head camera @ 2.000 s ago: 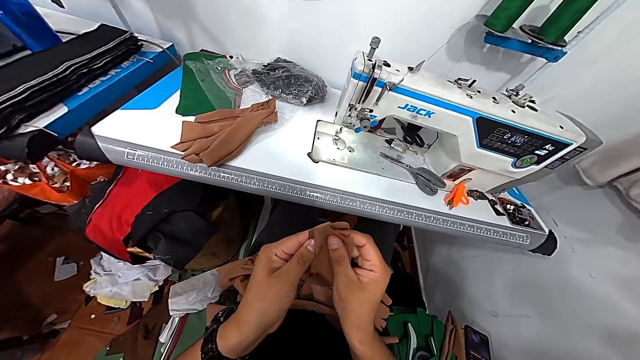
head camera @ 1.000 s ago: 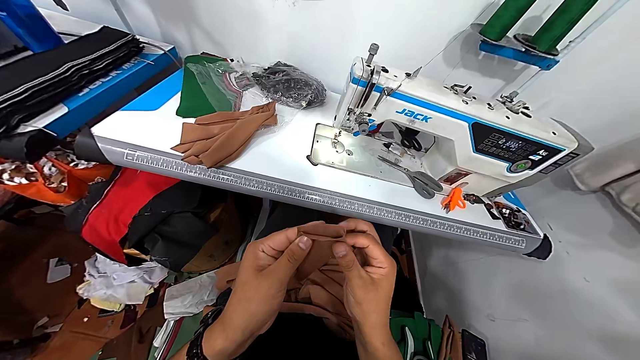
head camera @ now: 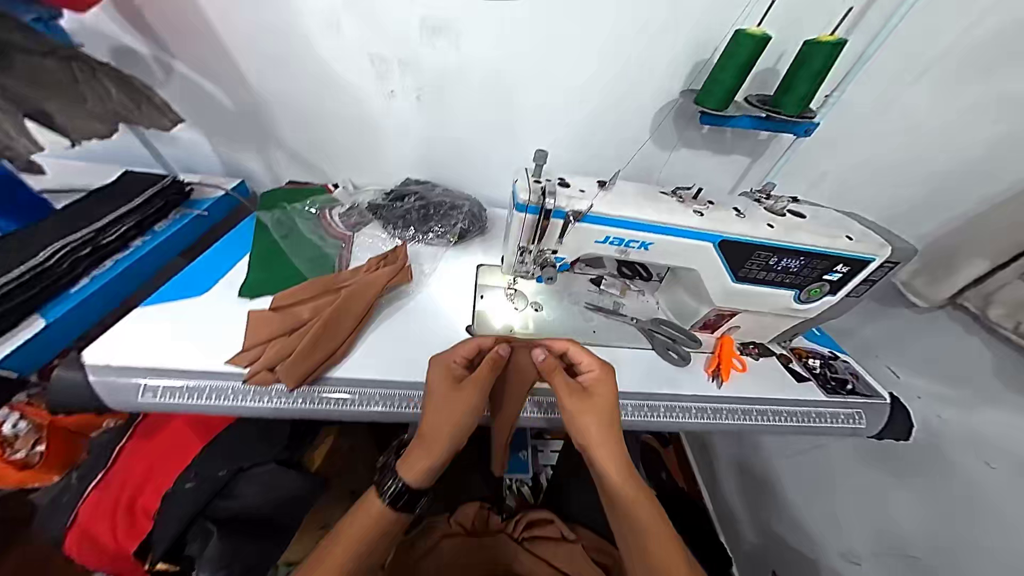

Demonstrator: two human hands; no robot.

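Observation:
A narrow brown fabric piece (head camera: pixel 512 400) hangs between my hands, its top edge pinched at both ends. My left hand (head camera: pixel 462 392) grips the left end between thumb and fingers; my right hand (head camera: pixel 578 388) grips the right end. Both are over the table's front edge, just before the needle plate (head camera: pixel 520 308) of a white Jack sewing machine (head camera: pixel 688 248). More brown fabric (head camera: pixel 504 544) lies on my lap. Left of the machine rests a bundle of brown fabric strips (head camera: pixel 324 320). Grey-handled scissors (head camera: pixel 652 328) lie on the machine bed.
Orange thread snips (head camera: pixel 725 360) lie right of the scissors. Behind the strips are green fabric (head camera: pixel 288 244) and a plastic bag of dark material (head camera: pixel 428 210). Black fabric (head camera: pixel 76 232) is stacked far left. A ruler strip (head camera: pixel 320 398) runs along the table's front. Green thread cones (head camera: pixel 734 68) stand above.
Both hands have moved forward from over the lap to the table's front edge near the needle plate, carrying a brown piece. The view has shifted too.

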